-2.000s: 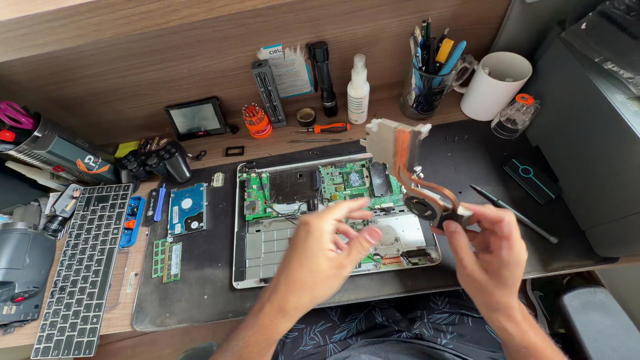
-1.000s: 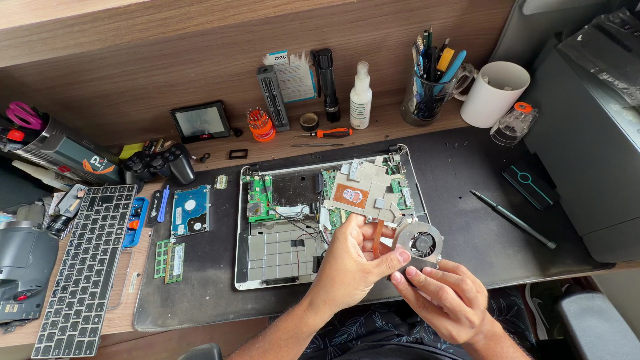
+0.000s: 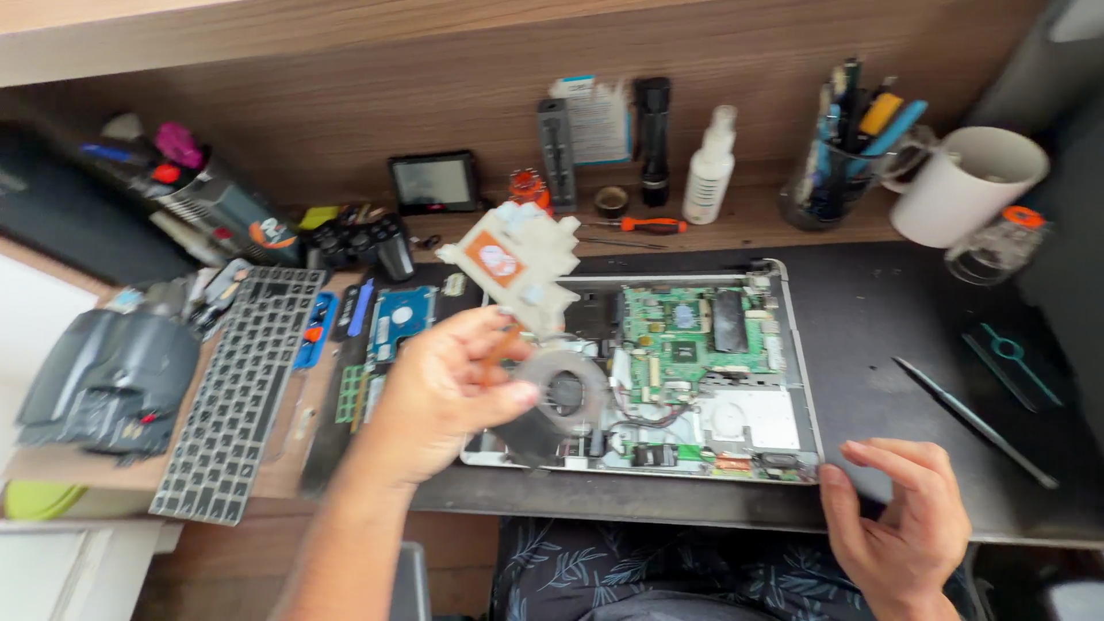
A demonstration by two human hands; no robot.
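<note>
My left hand holds a laptop cooling fan with its heat sink plate, raised over the left part of an opened laptop base. The plate carries an orange patch with pale paste. The round fan is blurred by motion. Beneath, a green motherboard shows on the right side of the base, with pale paste on a chip. My right hand is empty, its fingers apart and curved, near the front right corner of the laptop base. The heat sink, fan and hand partly hide the left of the base.
Left of the base lie a hard drive, memory modules and a loose keyboard. A pen-like tool lies on the black mat at right. Behind stand a spray bottle, a flashlight, an orange-handled screwdriver and a white mug.
My left hand has carried the fan and heat sink leftward, off the motherboard. My right hand has let go of the fan and moved right. The view has shifted left.
</note>
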